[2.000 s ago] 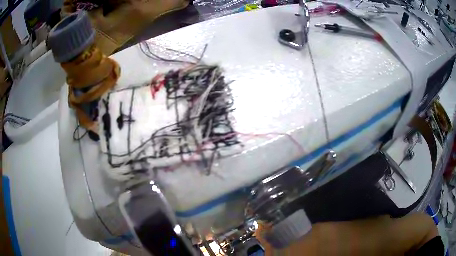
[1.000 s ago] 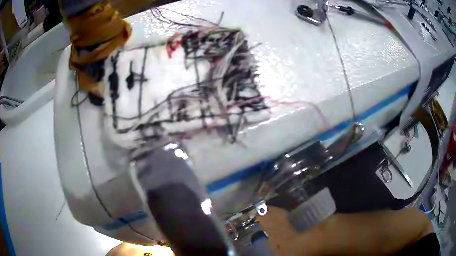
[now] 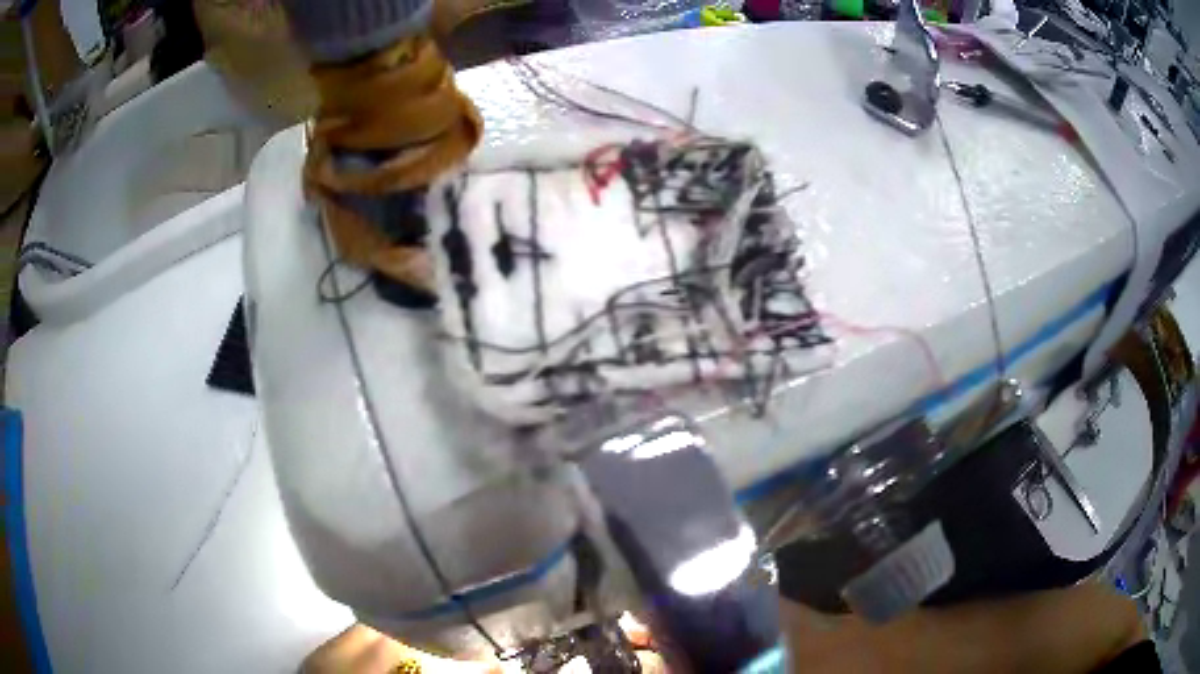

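The white sewing machine head (image 3: 869,224) fills the view, with a patch of black lines and thread ends (image 3: 592,277) on top. A shiny metal guard (image 3: 684,527) and grey ribbed dial (image 3: 899,573) are on its near side. A black panel (image 3: 967,527) lies right of the dial, and a black piece (image 3: 232,353) shows left of the head. My left hand (image 3: 358,654) is a small part at the bottom edge beside the bright lamp. My right hand (image 3: 974,639) shows at the bottom right, below the dial; its fingertips are hidden. What either hand holds is not visible.
A grey-capped post wrapped in tan band (image 3: 392,119) stands on the head's left end. A metal thread guide (image 3: 908,79) and thin pen-like tool (image 3: 1020,105) are on top. Long thin metal tweezers or scissors (image 3: 1063,481) lie at the right. Blue tape (image 3: 16,527) marks the left table.
The camera view has shifted, so the machine head sits further right. The black piece left of the head has come into view. My left hand, absent two seconds ago, shows at the bottom edge.
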